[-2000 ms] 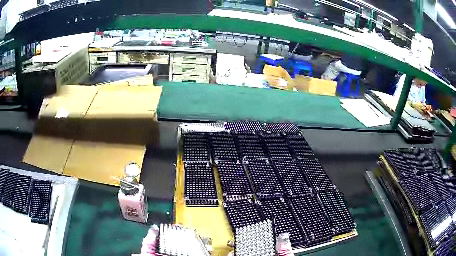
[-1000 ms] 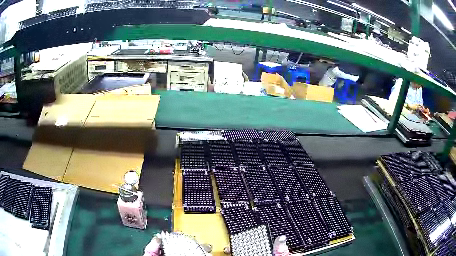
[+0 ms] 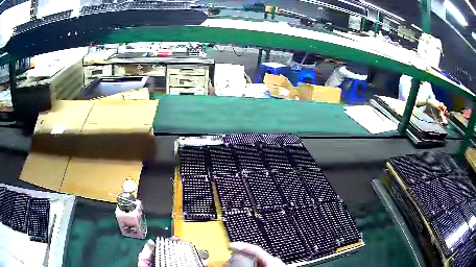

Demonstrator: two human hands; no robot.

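Observation:
My left hand (image 3: 146,254), with pink-covered fingers, is at the bottom edge and partly cut off. It holds a silver-grey dotted LED module (image 3: 176,253) by its left side. My right hand (image 3: 266,256) is at the bottom edge, low over the front of the centre stack, fingers curled over a small blurred grey piece (image 3: 242,259). That piece is mostly cut off; it may be a tilted module. The centre module stack (image 3: 266,190) shows rows of black dotted modules on a tan cardboard sheet (image 3: 201,232), which is bare at its front left.
A pinkish bottle (image 3: 131,218) with a stick across its top stands left of the stack. Creased cardboard (image 3: 99,172) lies behind it. A white tray (image 3: 62,229) with modules is far left, a second module stack (image 3: 433,193) at right. A green shelf (image 3: 261,39) spans above. A person sits at back right.
My right hand has turned over, and the dotted silver face it held earlier no longer shows; a plain grey piece shows instead. My left hand still holds its module. The scene has shifted slightly left.

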